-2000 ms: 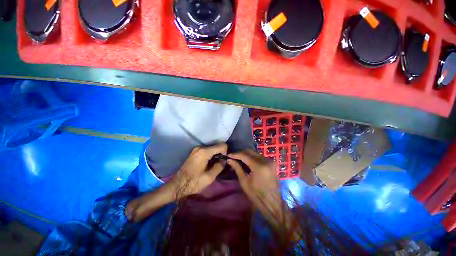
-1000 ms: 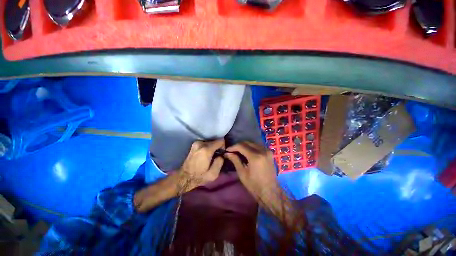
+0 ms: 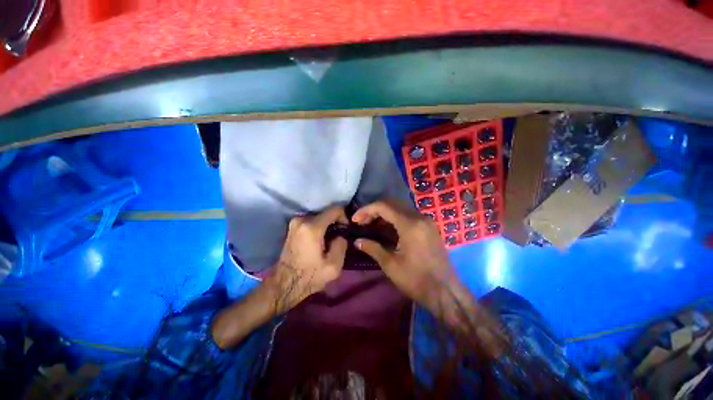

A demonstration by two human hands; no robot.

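My left hand (image 3: 310,248) and my right hand (image 3: 406,248) are bare and meet low over my lap. Both hold a small dark piece (image 3: 349,231) between their fingertips. It looks like a black watch strap, perhaps with a watch head, but the fingers hide most of it. A dark part also shows under the right fingers. The piece is too small and blurred to tell its end or any pin.
The red compartment tray (image 3: 180,39) lies on the green bench (image 3: 375,82) across the top. A lower red tray with round watch heads (image 3: 456,183), an open cardboard box (image 3: 525,180) with clear bags, and a blue stool (image 3: 74,205) are below.
The view has tilted down, so most watches in the bench tray have left the picture. Both hands stay together over the lap, with the right fingers slightly shifted on the dark piece.
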